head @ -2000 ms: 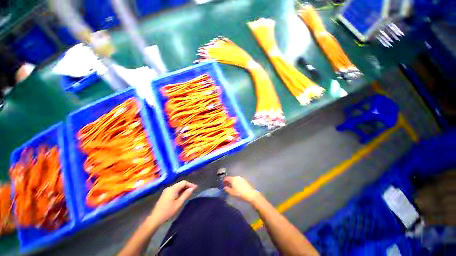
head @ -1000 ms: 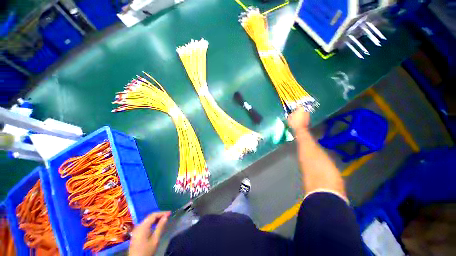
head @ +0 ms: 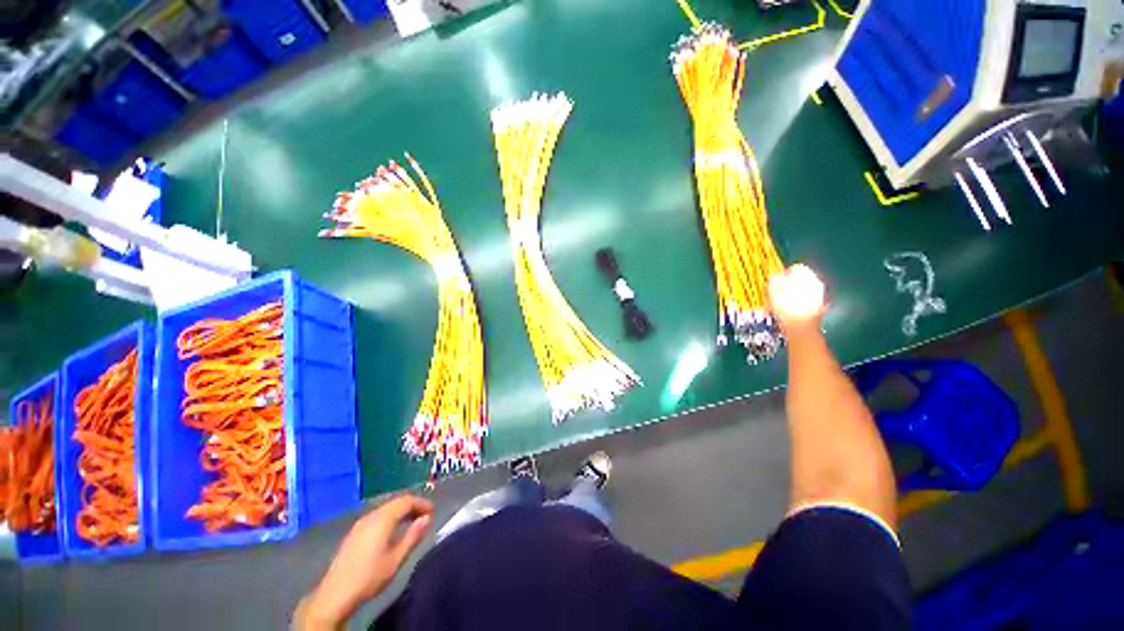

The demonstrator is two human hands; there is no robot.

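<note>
Three yellow-orange wire bundles lie spread on the green bench: a red-tipped one (head: 454, 327) at left, a white-tipped one (head: 528, 240) in the middle, and one (head: 727, 185) with dark and silvery lower tips at right. My right hand (head: 799, 296) is at the right edge of the right bundle, near its lower end. Glare washes out its fingers, so its grip is unclear. My left hand (head: 380, 542) is empty, fingers apart, below the bench's front edge. A dark strand bundle (head: 623, 293) with a pale band lies between the middle and right bundles.
Blue bins (head: 323, 401) of orange coils stand in a row at left. A blue-white machine (head: 918, 86) with a screen and white prongs stands at back right. A clear tangle (head: 915, 293) lies right of my right hand. A blue stool (head: 955, 425) stands below the bench's right side.
The view has shifted along the bench, away from the bins. My right hand has reached out to the right bundle, whose lower end has swung slightly left over the last second. My left hand remains empty.
</note>
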